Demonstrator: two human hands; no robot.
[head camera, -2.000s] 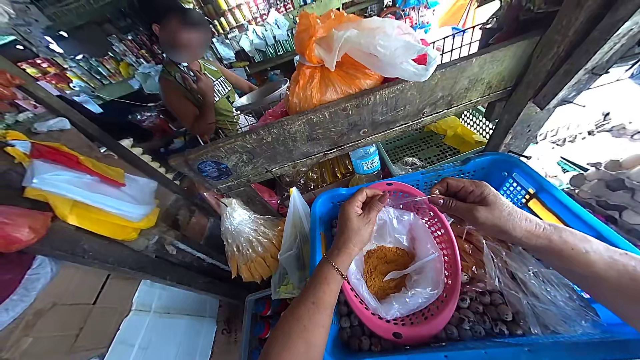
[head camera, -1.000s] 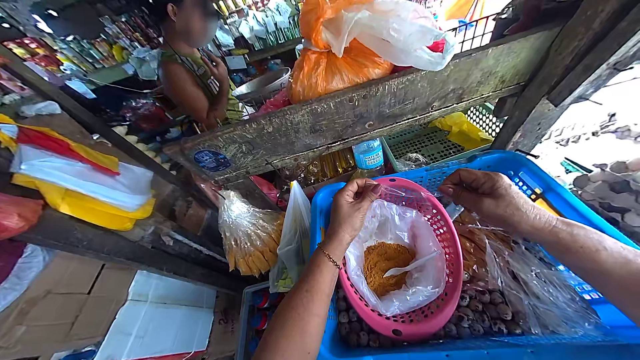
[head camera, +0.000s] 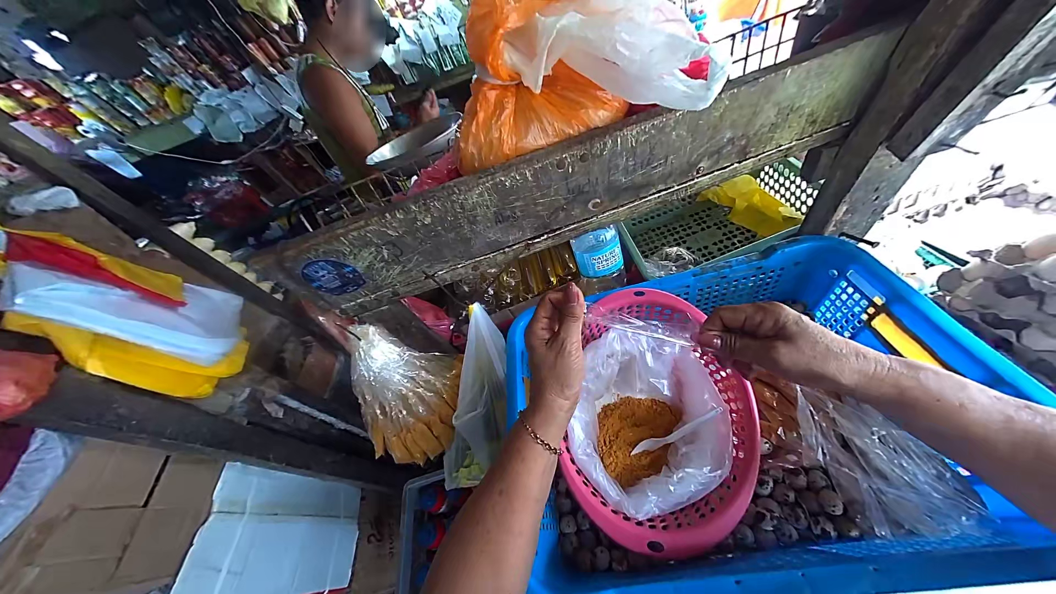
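Note:
My left hand (head camera: 558, 351) and my right hand (head camera: 763, 340) pinch a small clear plastic bag (head camera: 642, 328) between them, over the far rim of a pink plastic basket (head camera: 738, 487). Inside the basket lies an open white plastic bag (head camera: 582, 429) of orange-brown powder (head camera: 631, 425), with a white plastic spoon (head camera: 678, 431) stuck in the powder. The pink basket rests on small speckled eggs (head camera: 792, 503) in a blue plastic crate (head camera: 833, 557). Clear plastic bags (head camera: 899, 462) lie in the crate, below my right forearm.
A worn wooden plank (head camera: 536, 194) runs behind the crate, with an orange plastic bag (head camera: 536, 115) on top. Bags of orange-brown packets (head camera: 408, 396) hang left of the crate. A labelled plastic bottle (head camera: 598, 256) stands behind it. Another person (head camera: 342, 107) is beyond the plank.
The thin clear bag between my hands hangs at the basket's far rim. The person beyond the plank has turned and lowered a hand toward a metal pan.

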